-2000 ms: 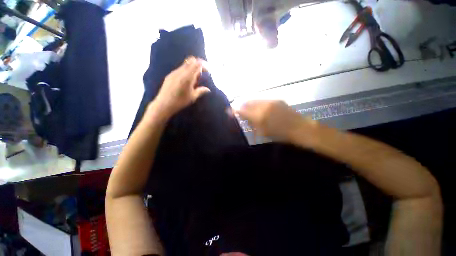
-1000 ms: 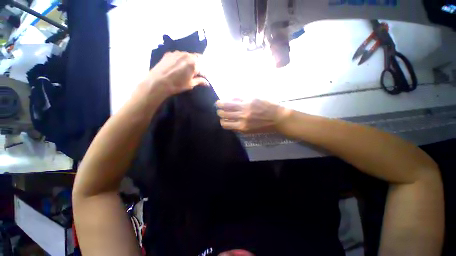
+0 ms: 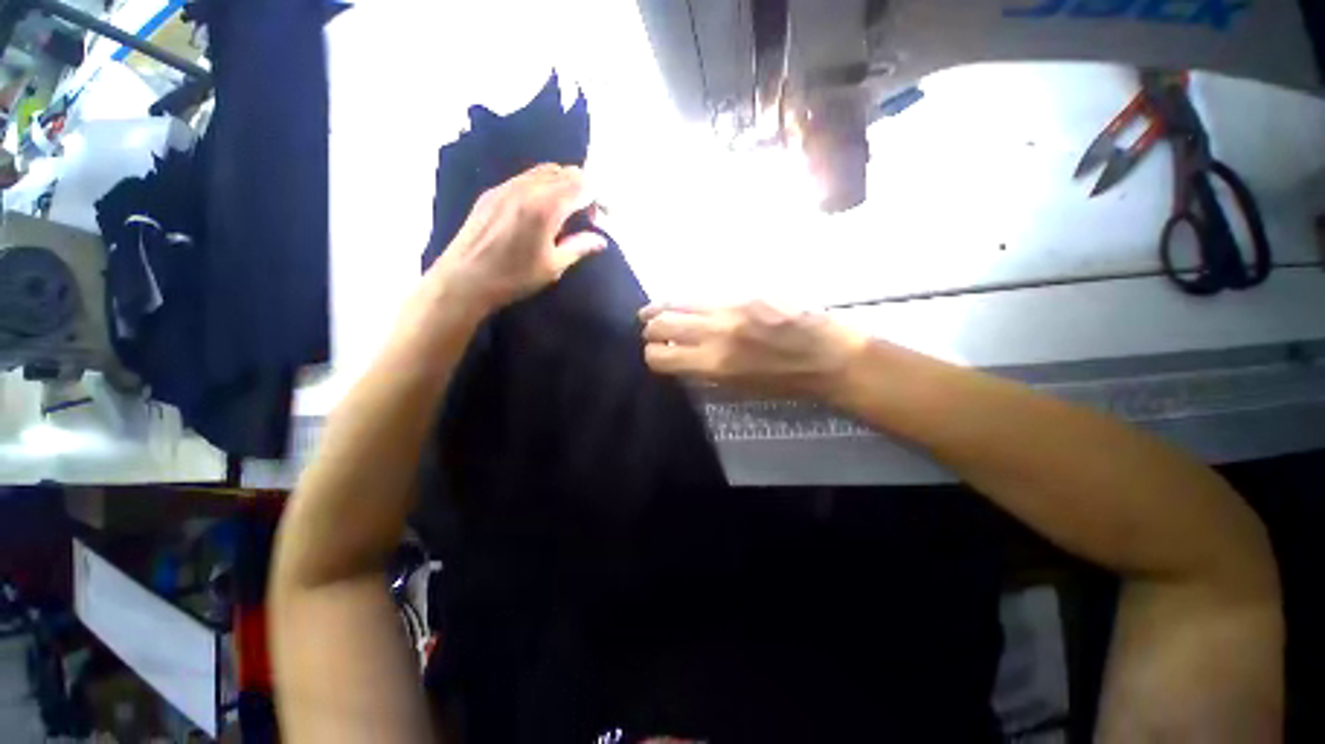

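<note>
A black garment panel (image 3: 567, 364) lies from the white table down to my lap and merges with my black top. My left hand (image 3: 520, 240) rests on its upper part with fingertips pinching its right edge. My right hand (image 3: 741, 346) has its fingertips closed on the panel's right edge, lower down. The white sewing machine (image 3: 1017, 41) stands beyond the hands; its needle area (image 3: 785, 124) is lost in lamp glare.
Orange-handled snips (image 3: 1141, 131) lie over black-handled shears (image 3: 1213, 225) at right. Navy panels (image 3: 262, 218) hang over the table at left. A table ruler (image 3: 814, 422) runs along the front edge. Another machine (image 3: 51, 298) stands at far left.
My right hand has come from a blurred position beside the panel onto its edge. My left hand's fist has loosened and lies flatter. The view has shifted, showing more of the machine head.
</note>
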